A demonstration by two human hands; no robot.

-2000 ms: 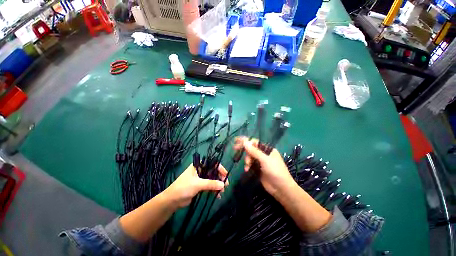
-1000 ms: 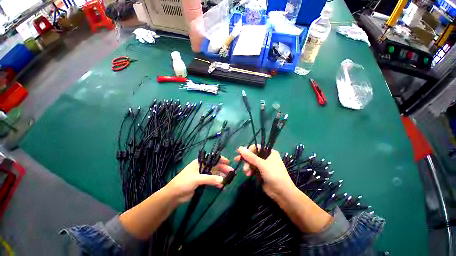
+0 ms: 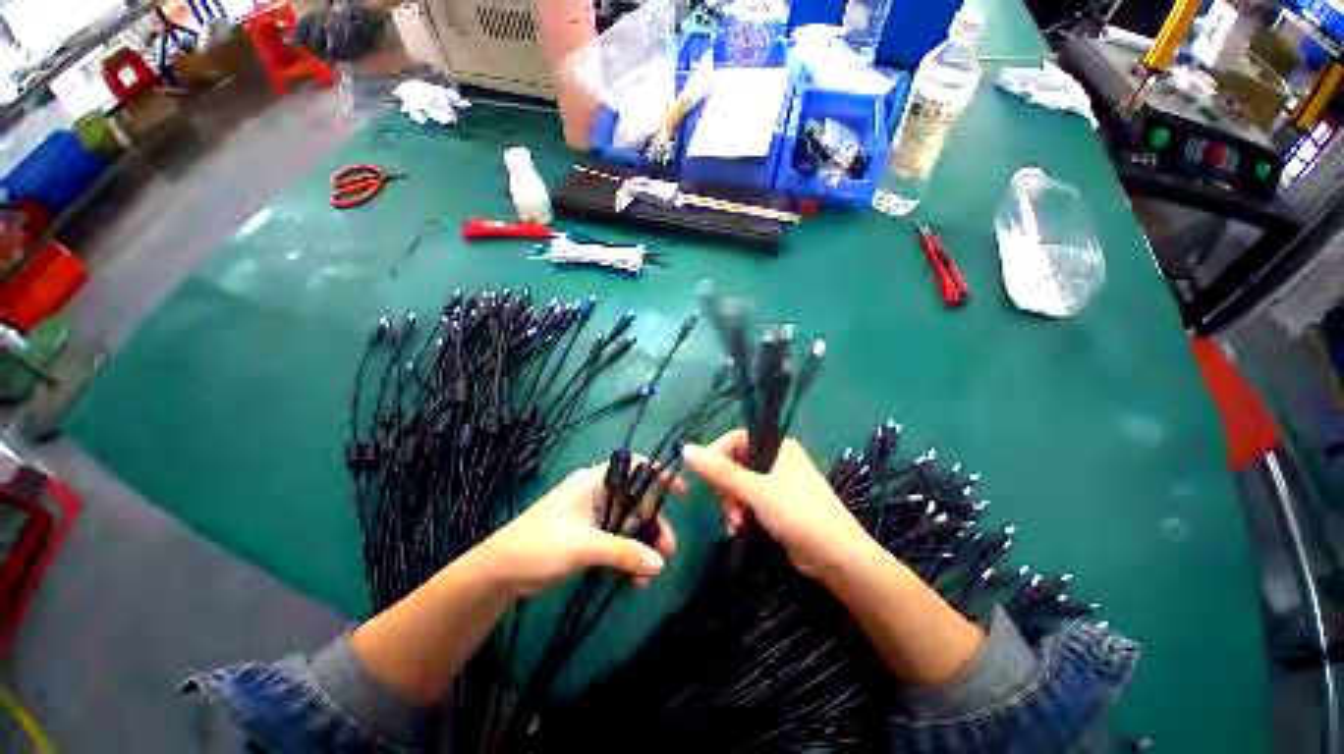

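My left hand (image 3: 582, 527) is closed around a few black power cables (image 3: 637, 483) just below their moulded lumps. My right hand (image 3: 774, 498) holds a small bunch of black cables (image 3: 768, 386) upright, barrel plugs up; some plug tips are blurred. The two hands are close together at the middle. A left heap of black cables (image 3: 442, 442) lies beside my left hand with its silver-tipped plugs pointing away from me. A looser right heap (image 3: 752, 648) lies under and beside my right forearm, its plugs fanned out to the right.
Beyond the heaps on the green mat (image 3: 236, 368) lie orange-red scissors (image 3: 358, 184), a red-handled tool (image 3: 506, 230), white strips (image 3: 596, 256), a small white bottle (image 3: 525, 189), calipers on a dark case (image 3: 678, 209), blue bins (image 3: 828, 148), a tall bottle (image 3: 929, 118), red cutters (image 3: 942, 268) and a cut plastic bottle (image 3: 1047, 248).
The single cable that stretched between my hands is no longer there. The plugs in my right hand have shifted left and closer together. Both hands stay in nearly the same place.
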